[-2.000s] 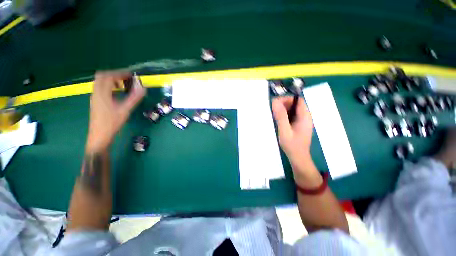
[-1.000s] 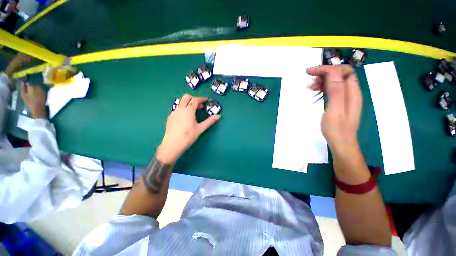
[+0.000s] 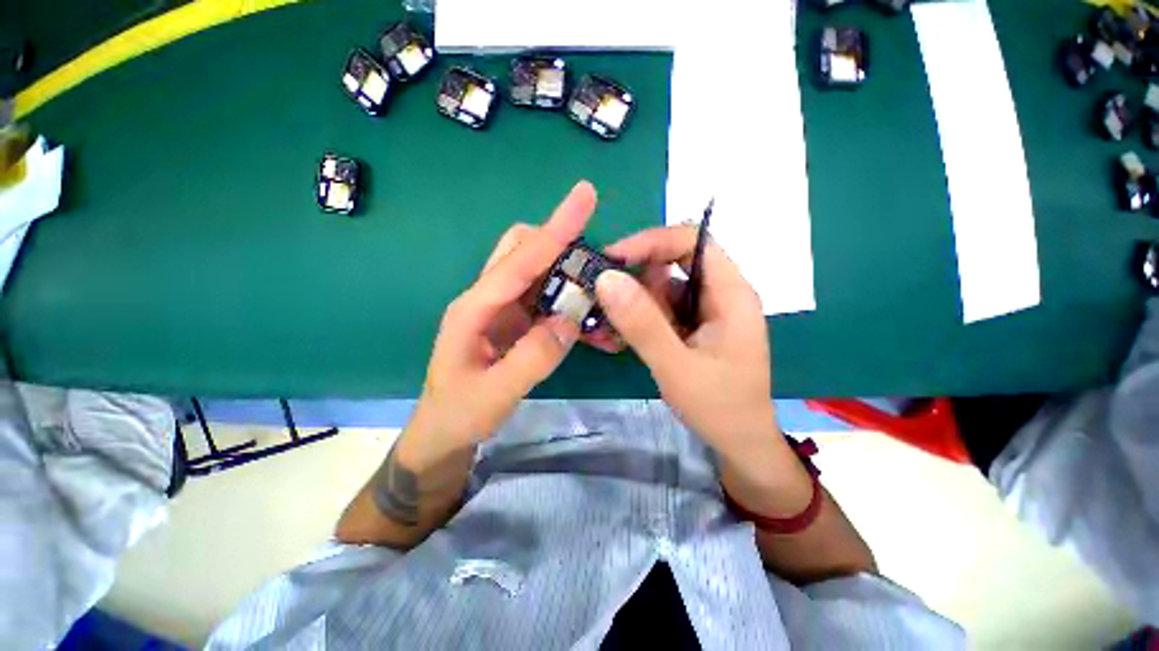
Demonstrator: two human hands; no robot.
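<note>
A black rounded-square watch housing [image 3: 575,287] is held between both hands above the mat near its front edge, open side up, showing silver-white and dark blocks. My left hand [image 3: 498,333] grips it from the left, index finger extended past it. My right hand [image 3: 702,333] holds it from the right, the thumb on its upper right part. Thin black tweezers [image 3: 700,261] stick up from my right hand, tip pointing away and free. A white liner sheet [image 3: 740,153] lies behind my right hand. Any small piece inside the housing is too small to tell.
Several open housings [image 3: 468,97] lie at the upper left, one apart [image 3: 338,183], another [image 3: 841,57] right of the sheet. A white strip [image 3: 985,165] lies farther right, with a housing cluster [image 3: 1118,117] at the right edge. People in smocks sit on both sides.
My left hand has brought a housing from the mat to the front middle. My right hand has come down from above the sheet to meet it. The camera view has shifted nearer.
</note>
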